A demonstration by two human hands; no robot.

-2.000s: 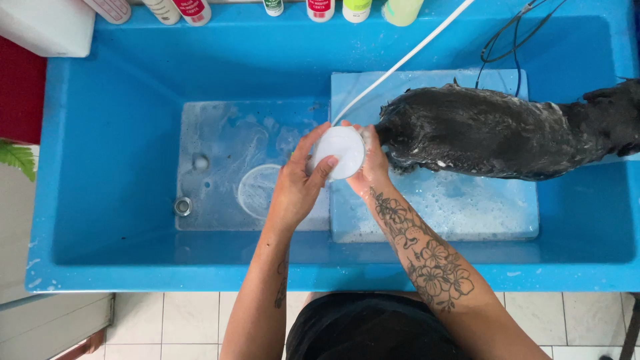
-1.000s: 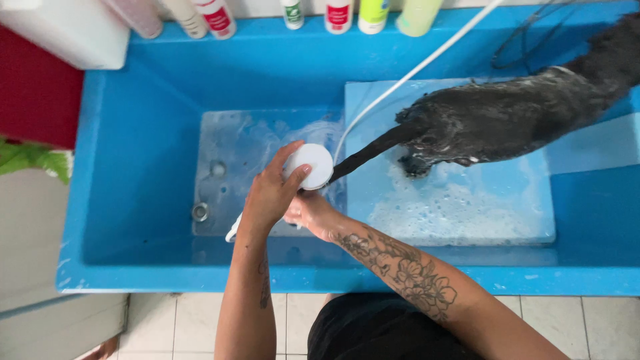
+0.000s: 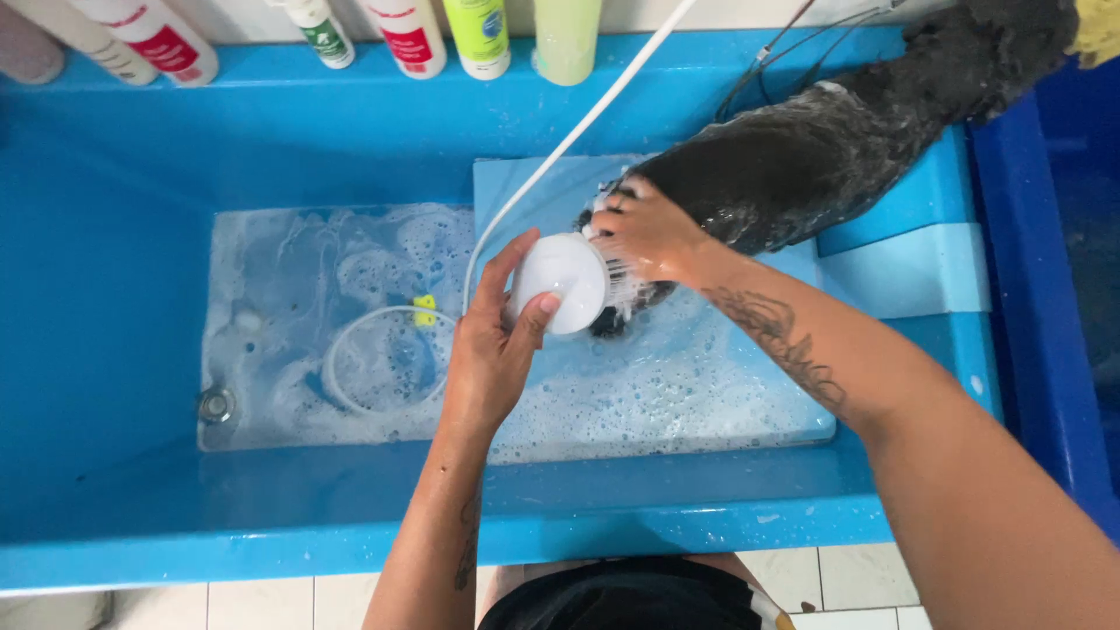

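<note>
My left hand [image 3: 507, 319] grips a round white shower head [image 3: 564, 284], its thumb on the flat back, and water sprays from it to the right. A wet black dog [image 3: 779, 175] with some lather on its coat stands on a light blue raised platform [image 3: 744, 394] in the blue tub. Against the dog's rear, in the spray, lies my right hand [image 3: 652, 232], fingers bent and spread; the tail is not clearly visible. A white hose [image 3: 577, 131] runs from the upper edge down behind my left hand and loops on the tub floor.
Several bottles [image 3: 407, 39] line the far rim of the blue tub [image 3: 350, 538]. A metal drain [image 3: 216, 404] is at the floor's left end, and a small yellow object [image 3: 424, 310] lies by the hose loop. Thin dark cords [image 3: 761, 61] hang near the dog. Foamy water covers the floor.
My right hand has moved from below the shower head to the dog's rear. One second ago the dog's tail stretched toward my hands. Spray now shows, and the view has shifted to the right.
</note>
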